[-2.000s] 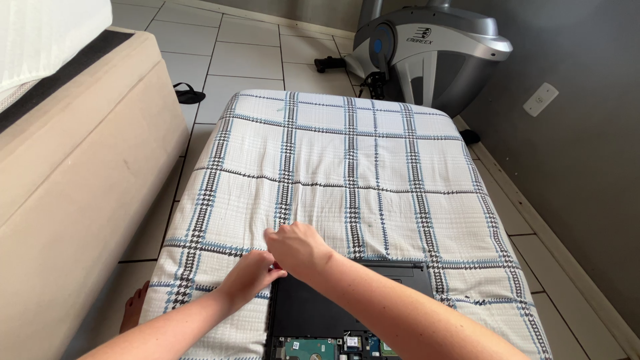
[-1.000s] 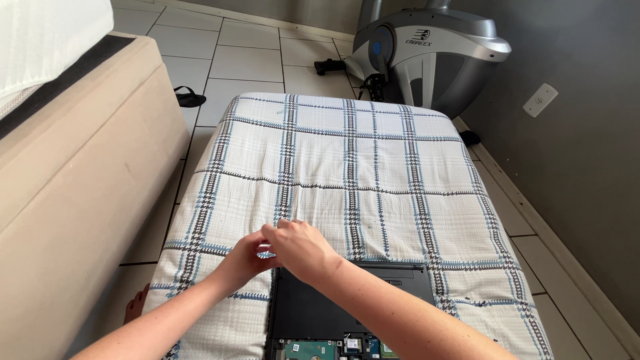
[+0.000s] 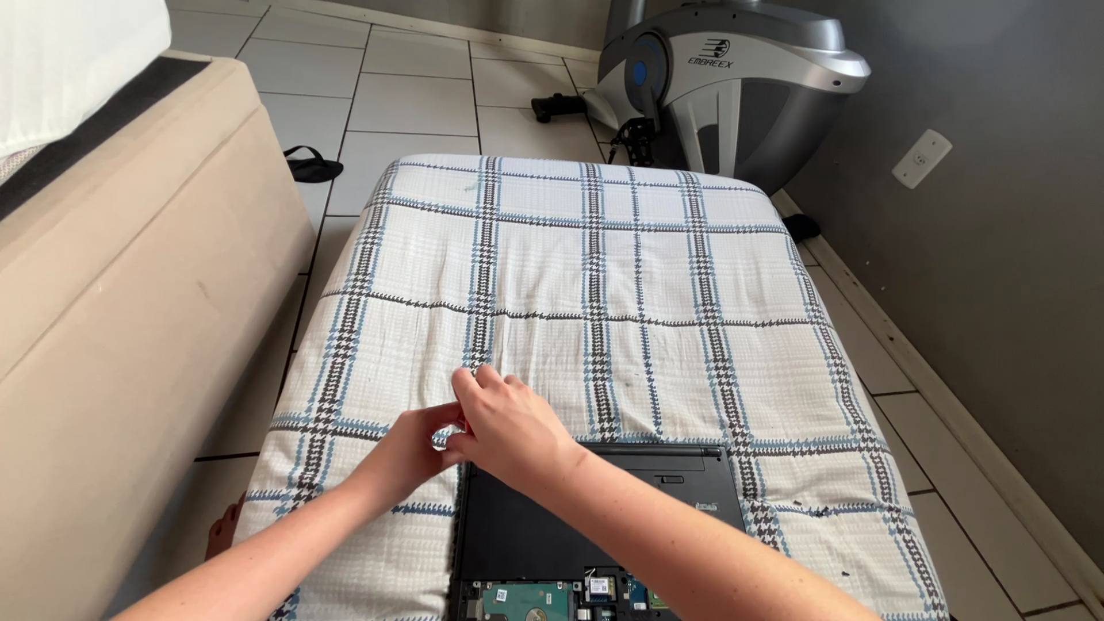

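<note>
A black laptop lies underside up on the plaid cloth, partly cut off by the bottom edge of the view. Its open bay shows a hard drive with a green circuit board and small modules beside it. Over the laptop's far left corner, my right hand is bent with its fingertips turned down. My left hand meets it there, thumb and fingers curled. A bit of something red shows between the hands, too small to name. My right forearm covers part of the laptop.
The laptop rests on a padded surface covered in plaid cloth. Small dark bits lie at its right. A beige bed base stands left, an exercise bike behind, and a grey wall with an outlet right. A black flip-flop lies on the tiles.
Both hands stay at the laptop's far left corner. My left hand has shifted slightly in its place against the right, and the laptop has not plainly moved.
</note>
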